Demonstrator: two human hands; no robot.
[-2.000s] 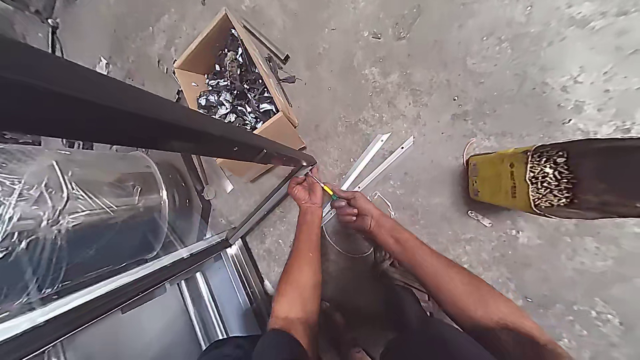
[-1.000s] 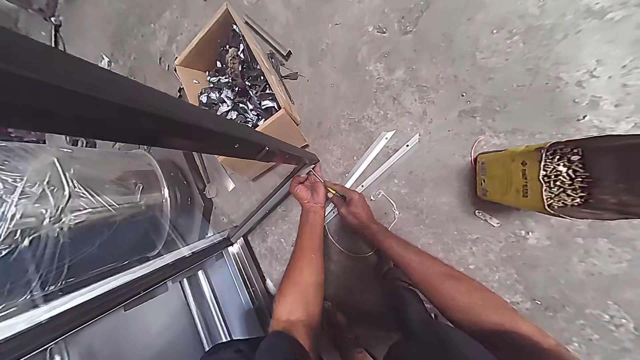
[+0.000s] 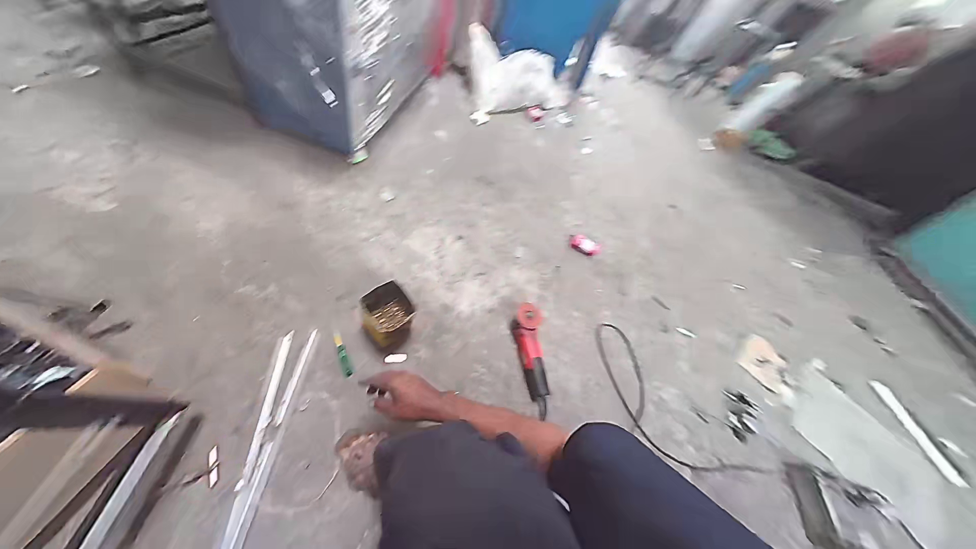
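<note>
My right hand [image 3: 404, 395] is low over the concrete floor, thumb and fingers apart, with no held thing that I can make out in the blur. Just to the left of its fingertips lies a green and yellow screwdriver [image 3: 343, 357]. Beyond the hand stands a yellow container [image 3: 387, 316] holding many small metal fasteners, with a small pale piece [image 3: 396, 358] beside it. Two long pale metal strips [image 3: 271, 415] lie to the left of the screwdriver. My left hand is out of view.
A red angle grinder [image 3: 529, 347] lies right of the container, its cord [image 3: 639, 381] looping rightward. A dark-framed metal unit [image 3: 114, 488] and part of a cardboard box [image 3: 114, 381] are at lower left. A large wrapped cabinet [image 3: 305, 76] stands further back.
The view has swung far to the right. My right hand has left the frame corner, where it held the screwdriver, and the screwdriver now lies on the floor. My left hand has gone out of view.
</note>
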